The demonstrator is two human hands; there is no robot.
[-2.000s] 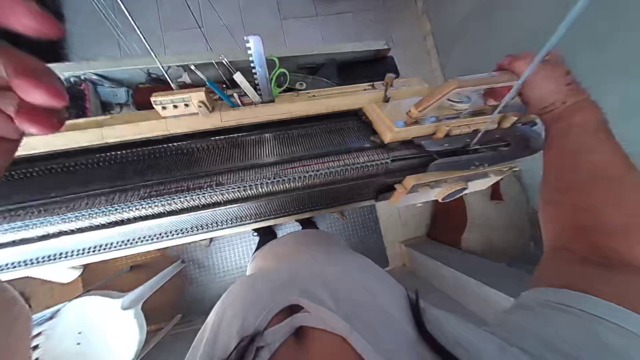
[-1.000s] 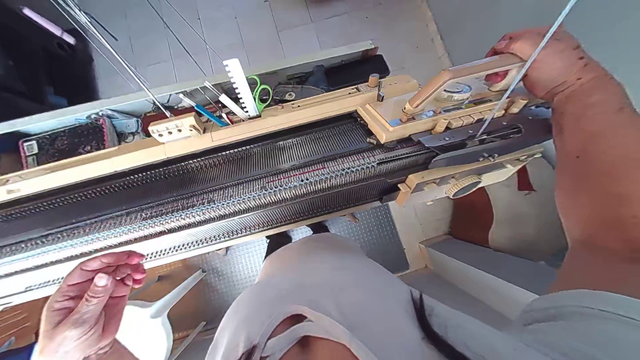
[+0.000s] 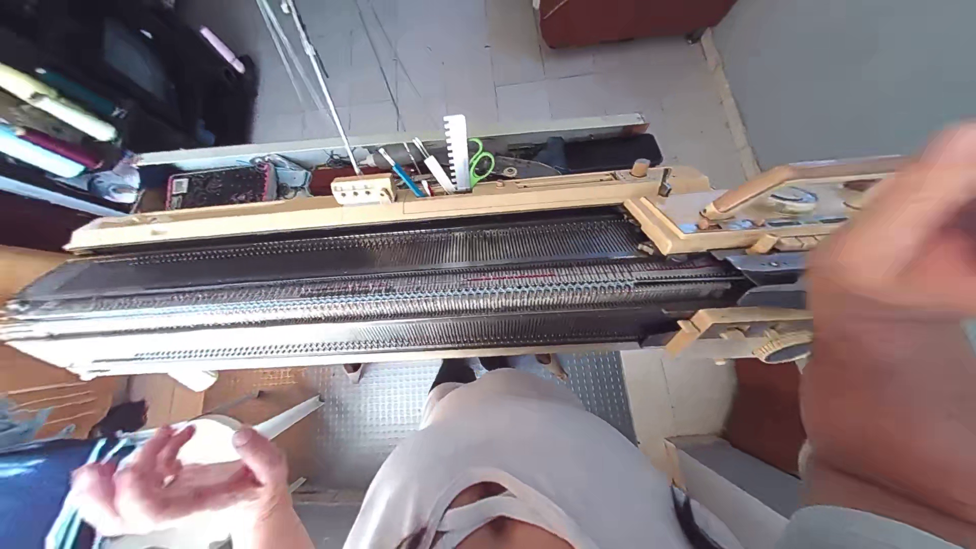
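A double-bed knitting machine (image 3: 427, 252) spans the view, its long rows of needles facing me. The knitting machine carriage (image 3: 770, 221), cream with a curved handle, sits at the bed's right end, its lower part with a round dial in front. My right hand (image 3: 900, 229) is blurred over the carriage's right side and hides part of it; whether it grips anything does not show. Lower left, my left hand (image 3: 183, 480) is palm up, fingers apart and curled, holding nothing, over a white round object (image 3: 206, 442). Light blue stitches run along the gap between the beds.
Behind the bed, a tray holds green-handled scissors (image 3: 480, 162), a white toothed comb (image 3: 456, 152), a blue-handled tool (image 3: 402, 174) and a dark case (image 3: 221, 187). Thin yarn mast rods (image 3: 324, 84) rise at the back. Yarn cones (image 3: 57, 107) stand far left.
My left hand came down from the upper left to below the front edge of the bed. My right hand has shifted from the carriage handle toward me. The carriage stays at the right end.
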